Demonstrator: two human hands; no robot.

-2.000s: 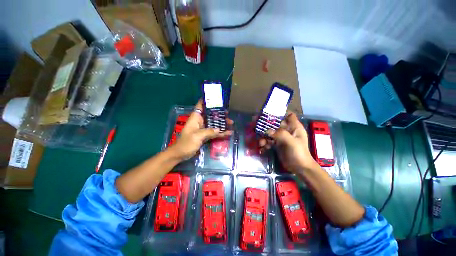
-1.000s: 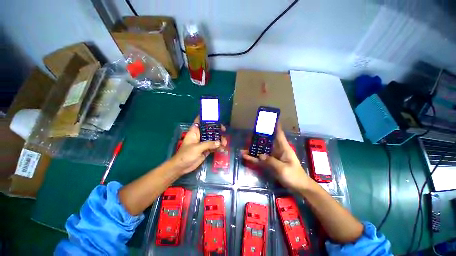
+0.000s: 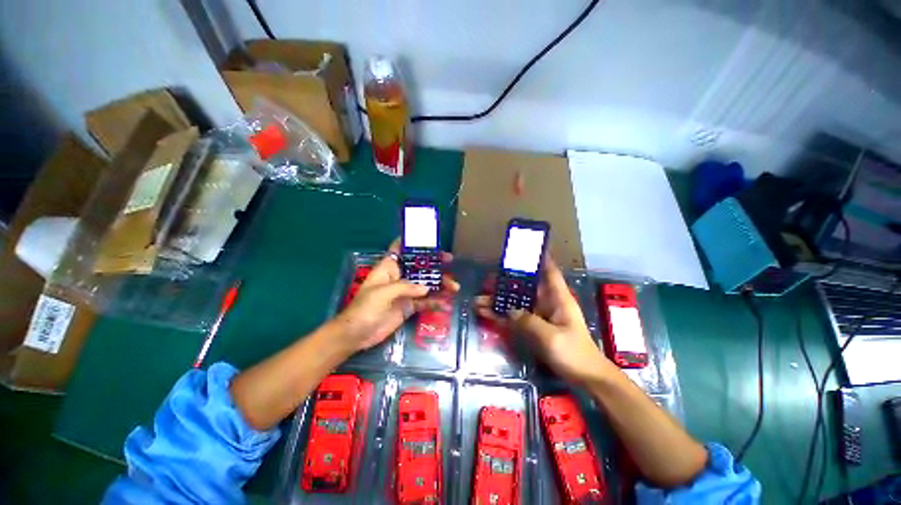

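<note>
My left hand point(image 3: 380, 306) holds an upright keypad phone point(image 3: 422, 247) with a white lit screen, thumb on its lower keys. My right hand point(image 3: 555, 321) holds a second keypad phone point(image 3: 521, 266), also with a white lit screen, slightly tilted, thumb at its lower keys. Both phones are above a clear blister tray point(image 3: 452, 380). In its near row lie several open-backed red phones point(image 3: 419, 449), backs up. In the far row, a red phone with a white battery point(image 3: 624, 327) lies at the right; other red phones there are partly hidden by my hands.
Cardboard sheet point(image 3: 484, 187) and white paper point(image 3: 632, 217) lie behind the tray. A drink bottle point(image 3: 387, 123) stands at the back. A red pen point(image 3: 219, 321), plastic packaging point(image 3: 188, 286) and boxes point(image 3: 296, 84) are left. A teal instrument point(image 3: 736, 247), cables and a laptop point(image 3: 860, 330) are right.
The view has tilted, so the bench things sit lower in the picture than two seconds ago. The right phone is held more upright than then. Both hands still hold their phones.
</note>
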